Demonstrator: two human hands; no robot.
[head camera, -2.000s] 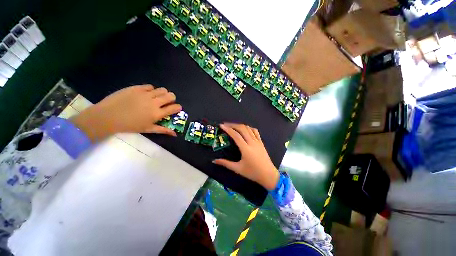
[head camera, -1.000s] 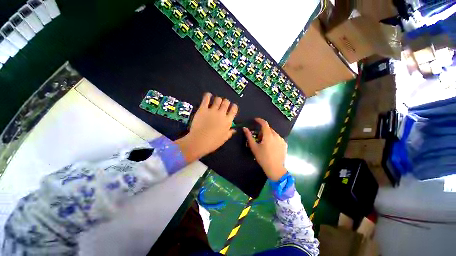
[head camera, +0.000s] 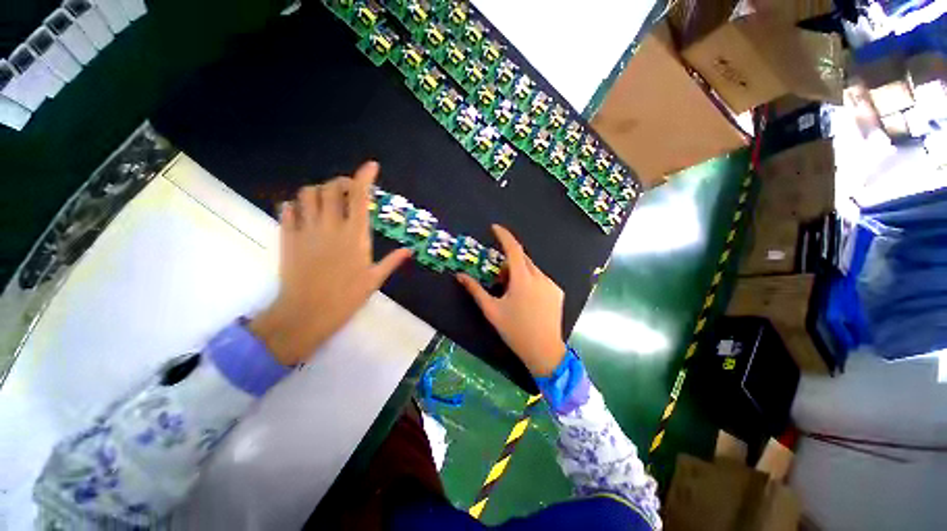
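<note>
A short row of several green circuit boards (head camera: 438, 245) with yellow, white and blue parts lies on the black sheet (head camera: 249, 93). My left hand (head camera: 330, 239) is at the row's left end, its thumb and forefinger on either side; its palm and fingers hide that end. My right hand (head camera: 528, 311) grips the right end between thumb and forefinger. Beyond the hands, a larger array of boards (head camera: 488, 93) lies in slanting rows on the same sheet.
White housings (head camera: 50, 57) stand in a row on the dark green belt at the upper left. A white bench top (head camera: 135, 280) is nearer my body. A cardboard box (head camera: 670, 114), a black box (head camera: 742, 363) and yellow-black floor tape (head camera: 505, 462) are beyond the sheet's right side.
My left hand has moved left from beside my right hand to the row's far end. The boards, earlier partly apart, now form one continuous row between my hands.
</note>
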